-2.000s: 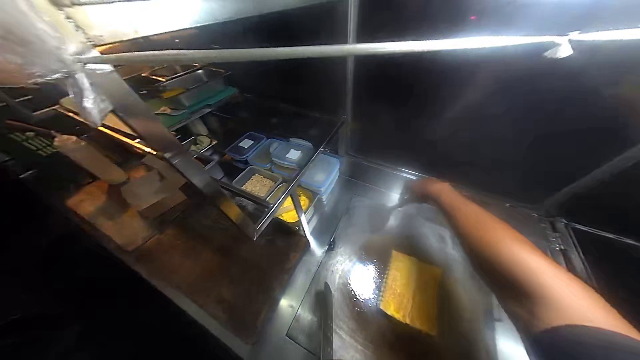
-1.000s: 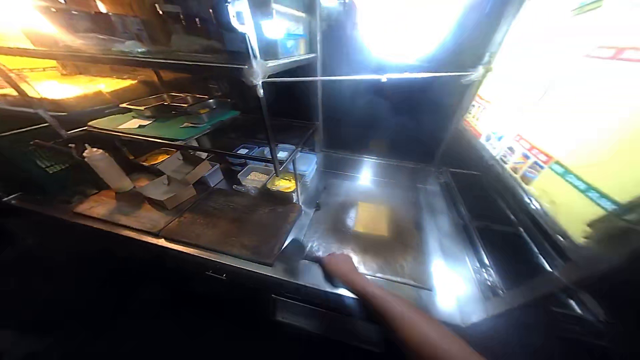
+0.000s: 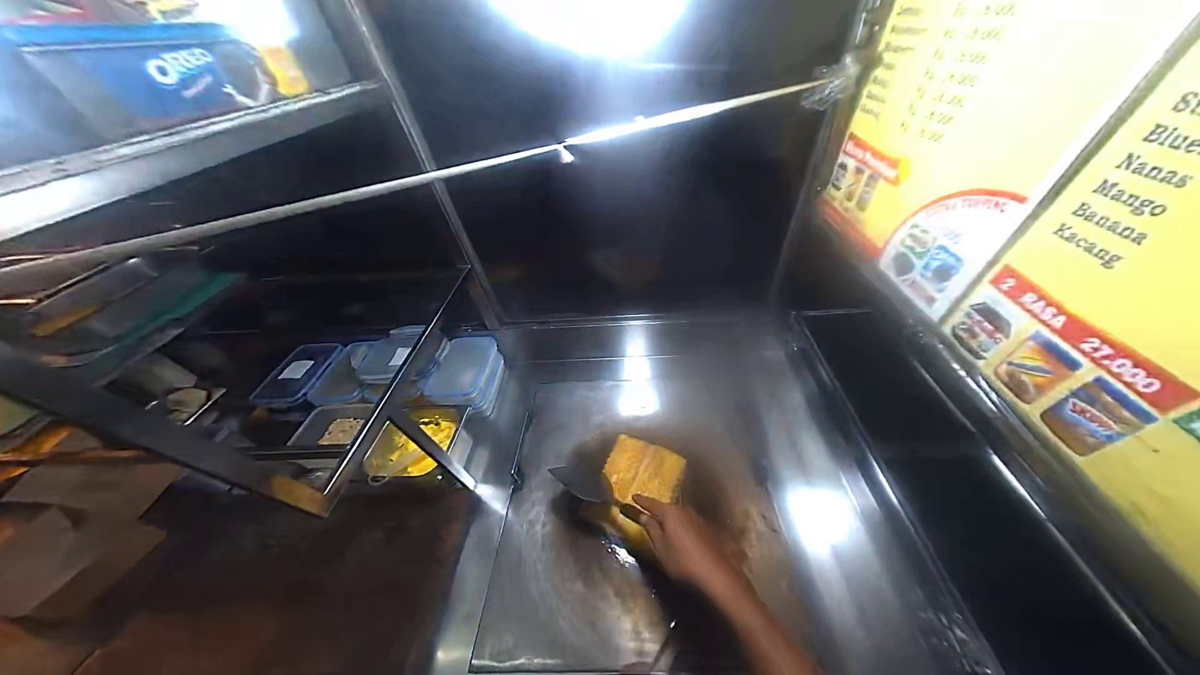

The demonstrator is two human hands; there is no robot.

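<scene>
My right hand (image 3: 677, 536) grips the handle of a metal spatula (image 3: 583, 483) over the flat griddle (image 3: 553, 581). The spatula's blade points left and lies at the left edge of a yellow-brown slab of bread (image 3: 647, 469) on the griddle. My fingers are just in front of the bread and cover part of it. Whether the blade is under the bread cannot be told. My left hand is not seen.
Left of the griddle stand a container of yellow spread (image 3: 422, 445), a tray of chopped bits (image 3: 342, 431) and lidded plastic boxes (image 3: 459, 370). A metal rack bar (image 3: 169, 427) crosses above the dark wooden board (image 3: 281, 581). Cardboard boxes (image 3: 84, 544) lie at the left.
My right hand with the spatula has moved from the griddle's near left corner to the bread. The view has swung closer to the griddle.
</scene>
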